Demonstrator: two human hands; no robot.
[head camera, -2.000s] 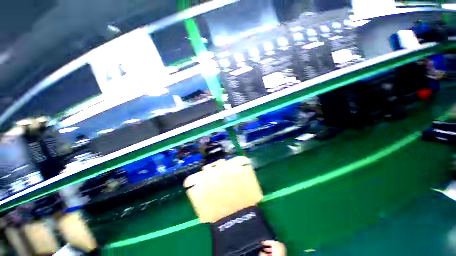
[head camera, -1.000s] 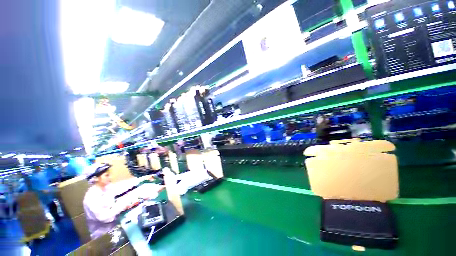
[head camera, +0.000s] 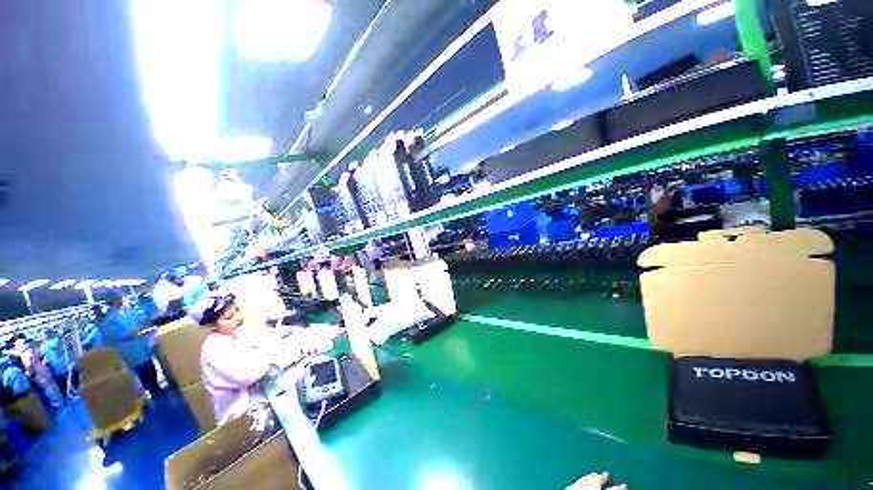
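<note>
An open retail box (head camera: 737, 301) stands on the green bench at the right, its tall tan lid upright. A black zip case (head camera: 747, 400) with white TOPDON lettering lies flat in its shallow black tray. A small pale tab (head camera: 747, 458) shows at the box front. Only fingertips of one hand, apparently my left hand (head camera: 595, 481), show at the bottom edge, left of the box and apart from it. The rest is cut off, so its grip is hidden. My right hand is not in view.
At the left, a person in pink leans over an open box holding a dark device (head camera: 324, 381) with a cable. Another open box (head camera: 431, 325) stands farther along the bench. A green-framed shelf (head camera: 613, 158) with dark boxes runs above. Brown cartons (head camera: 187, 359) stand beyond the person.
The view has swung left, then steadied, since the oldest frame. The hand at the case then is gone from it; fingertips now show at the bottom edge. The box stays open with the case inside.
</note>
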